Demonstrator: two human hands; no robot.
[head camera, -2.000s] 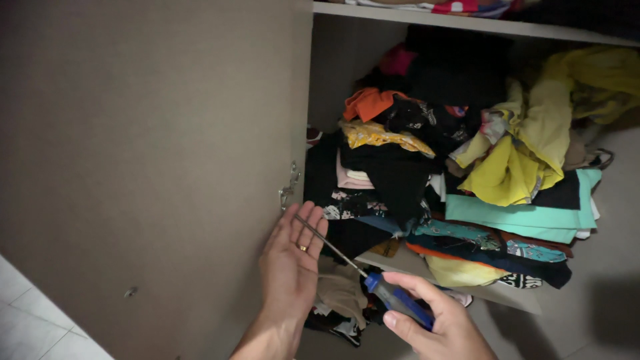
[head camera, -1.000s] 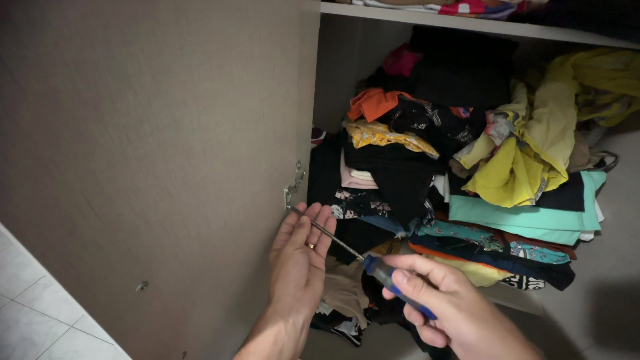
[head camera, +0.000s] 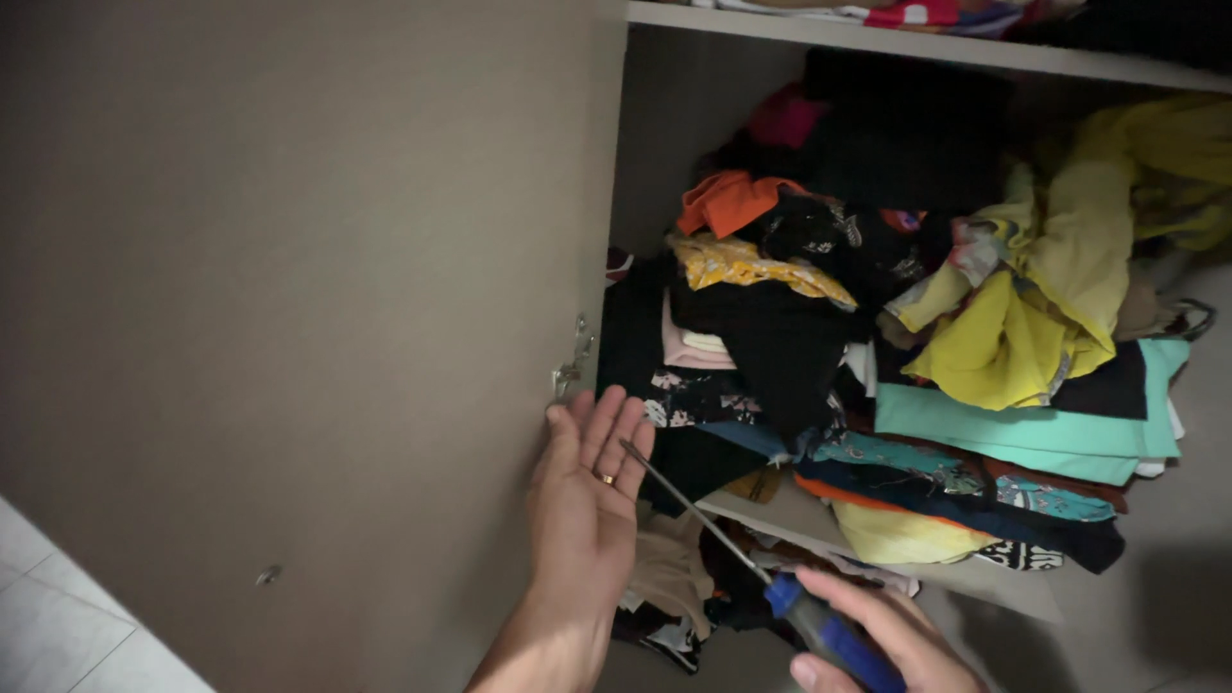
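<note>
My right hand (head camera: 885, 635) grips the blue and grey handle of a screwdriver (head camera: 700, 515) at the lower right. The long metal shaft points up and left, its tip over the fingers of my left hand (head camera: 589, 491). That hand is palm up beside the grey cabinet door (head camera: 318, 318), a ring on one finger, its fingertips just below a metal hinge (head camera: 568, 371) at the door's edge. Whether something small lies between the thumb and fingers of the left hand cannot be told.
Right of the door, folded and crumpled clothes fill a shelf (head camera: 1011, 577), among them a yellow garment (head camera: 1011, 337) and a mint-green cloth (head camera: 1001, 423). More clothes lie below. A small metal fitting (head camera: 269, 576) sits low on the door. Floor tiles (head camera: 67, 616) show at lower left.
The screwdriver tip has moved away from the hinge and now lies over my left fingers. My left hand has opened out, its fingers more spread than one second ago.
</note>
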